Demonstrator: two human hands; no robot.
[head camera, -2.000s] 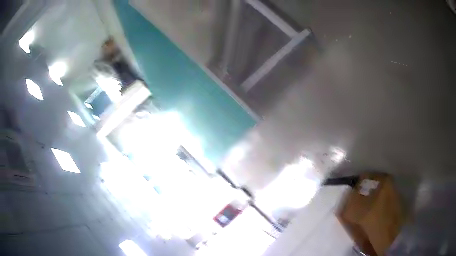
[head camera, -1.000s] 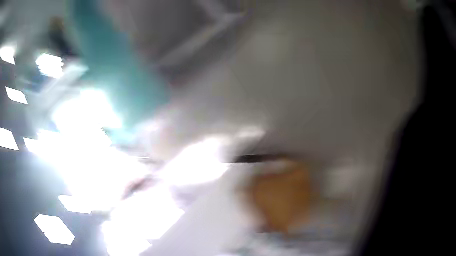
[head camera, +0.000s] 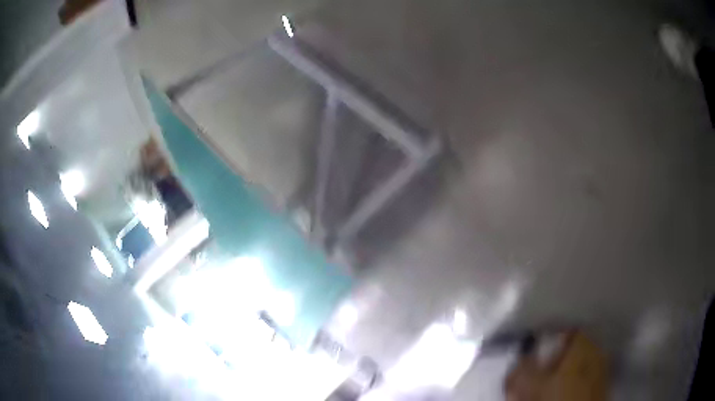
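No hand shows in the head view. Nearest in front is a worktable with a pale green-blue flat top (head camera: 235, 204) and grey metal legs (head camera: 380, 121), seen strongly tilted. Strong glare covers the top's lower end. A brown carton (head camera: 568, 372) is at the bottom right, blurred and cut off by the lower edge. Whether anything is held cannot be seen.
Smooth grey floor (head camera: 564, 172) spreads over the right side. A white pillar-like surface (head camera: 480, 384) stands beside the carton. Bright ceiling lights (head camera: 86, 322) are at the left. A dark blurred shape, possibly a person (head camera: 172, 196), is beyond the table. Dark shapes edge the right rim.
The view has swung. Compared with one second ago, the table and carton sit further right and lower, and the large black shape at the right has mostly left the picture.
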